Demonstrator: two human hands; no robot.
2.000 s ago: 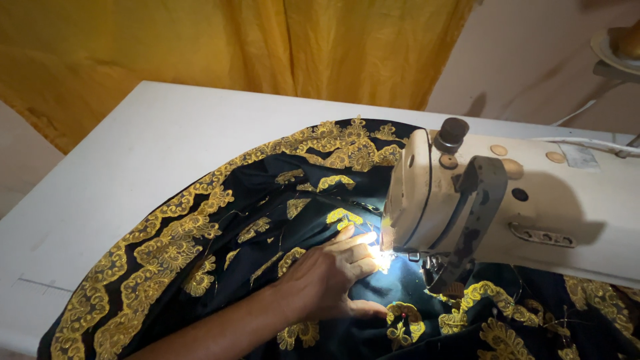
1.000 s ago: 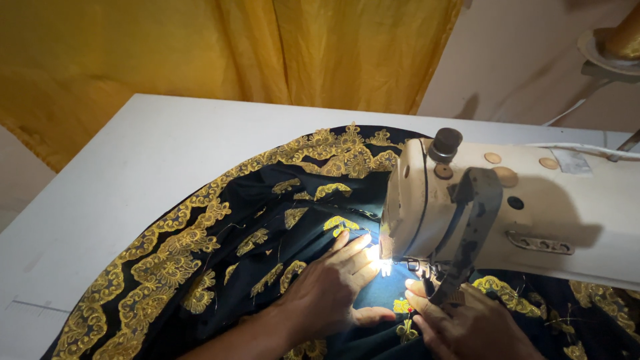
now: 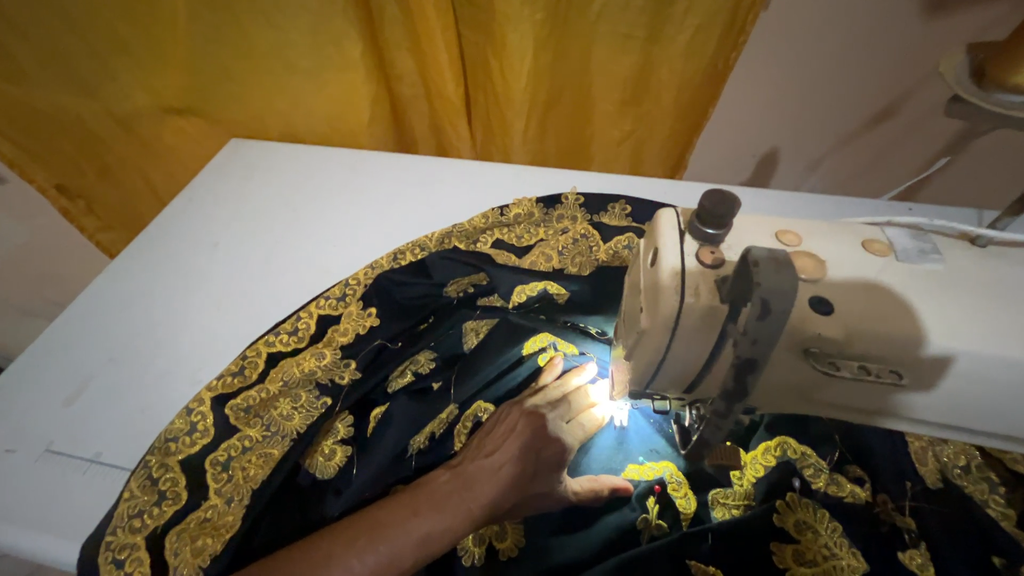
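Dark fabric with gold embroidered motifs (image 3: 280,408) lies spread beneath the head of a sewing machine (image 3: 736,320). My left hand (image 3: 544,440) rests flat on the cloth just left of the lit needle area, fingers spread and thumb pointing right, gripping nothing. Bright lamp light falls on the fingertips and the presser foot (image 3: 620,412); glare hides the needle. Near my thumb, a red-headed pin (image 3: 658,488) sits beside a yellow embroidered motif (image 3: 668,480). My right hand is out of view.
The white table (image 3: 160,280) extends left and behind the cloth. A yellow curtain (image 3: 360,80) hangs beyond its back edge. A thread stand (image 3: 984,80) holding a gold cone is at the upper right, and a white cable (image 3: 936,226) runs over the machine.
My right hand, on the fabric right of the needle one second ago, has left the view. My left hand remains left of the needle.
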